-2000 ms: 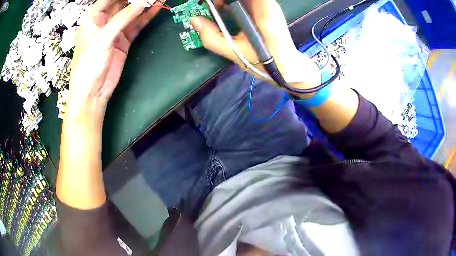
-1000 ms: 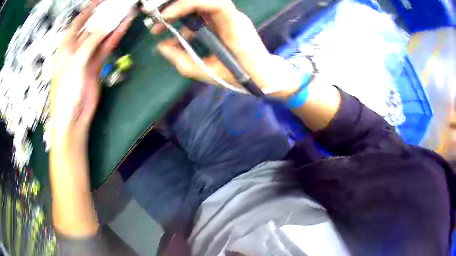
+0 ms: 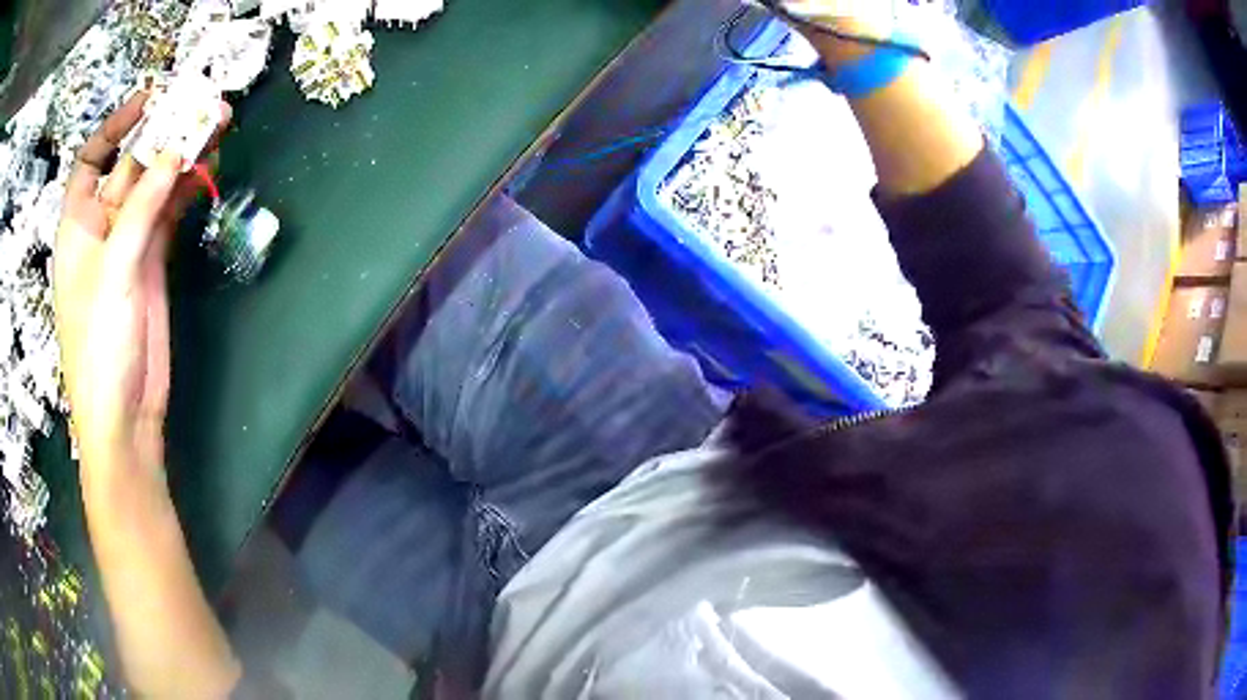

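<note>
My left hand (image 3: 126,233) is at the left over the bench and holds a white plastic housing (image 3: 178,123) in its fingertips. A short red wire runs from the housing to a small, blurred green circuit board (image 3: 241,238) beside the fingers. My right hand (image 3: 845,17) is at the top edge and mostly cut off; its fingers and anything in them are hidden. It wears a blue wrist band (image 3: 871,69), and a dark cord (image 3: 766,58) loops beside it.
Piled white housings (image 3: 34,274) lie along the left; a few more (image 3: 332,62) lie at the top of the green mat (image 3: 342,219). Blurred rows of boards (image 3: 48,622) are lower left. A blue tote (image 3: 807,376) with white parts and a whitish sheet stands right of my lap. Cardboard boxes (image 3: 1206,308) are far right.
My right hand has moved up and right, out of the work area, and the iron no longer shows. My left hand has moved left, with the board now hanging beside it. The view has shifted.
</note>
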